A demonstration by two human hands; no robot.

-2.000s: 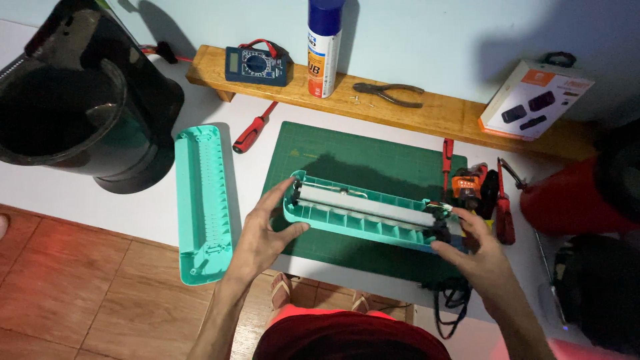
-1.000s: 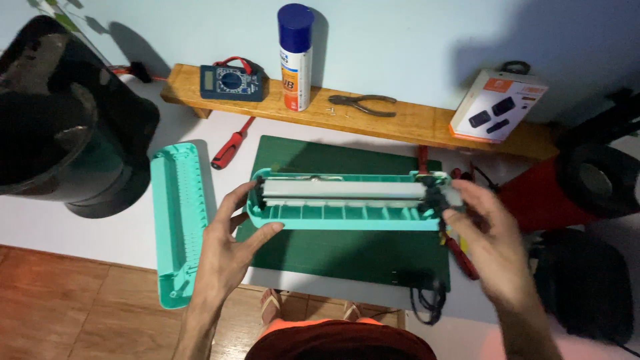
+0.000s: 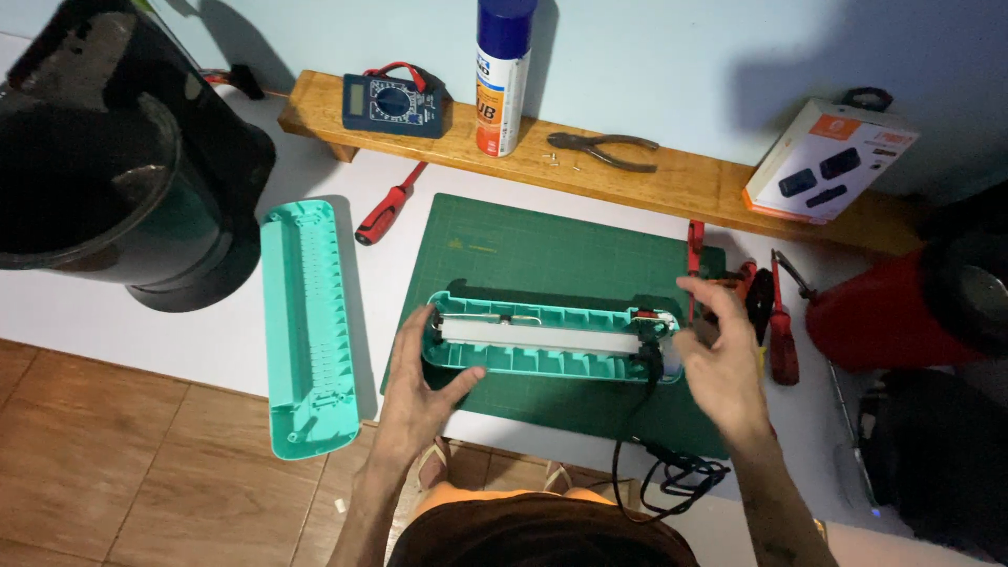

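Observation:
An opened teal plastic housing (image 3: 543,364) with a long pale bar and wiring inside lies over a green cutting mat (image 3: 512,252). My left hand (image 3: 421,386) grips its left end, fingers behind and thumb along the front edge. At the right end, my right hand (image 3: 720,354) is raised beside the housing with thumb and forefinger apart, holding nothing visible. A black cord (image 3: 681,476) runs from that end to a coil at the table's front edge. The matching teal cover (image 3: 309,331) lies inner side up on the left, near a red screwdriver (image 3: 383,214).
A wooden shelf (image 3: 441,146) carries a multimeter (image 3: 394,102), a spray can (image 3: 502,79), pliers (image 3: 602,150), small screws and a white product box (image 3: 827,161). A black container (image 3: 102,189) stands left. Red-handled tools (image 3: 782,346) and a red cylindrical object (image 3: 874,315) are on the right.
The housing has been lowered toward the mat. My right hand has let go of its right end, while my left hand has stayed on the left end.

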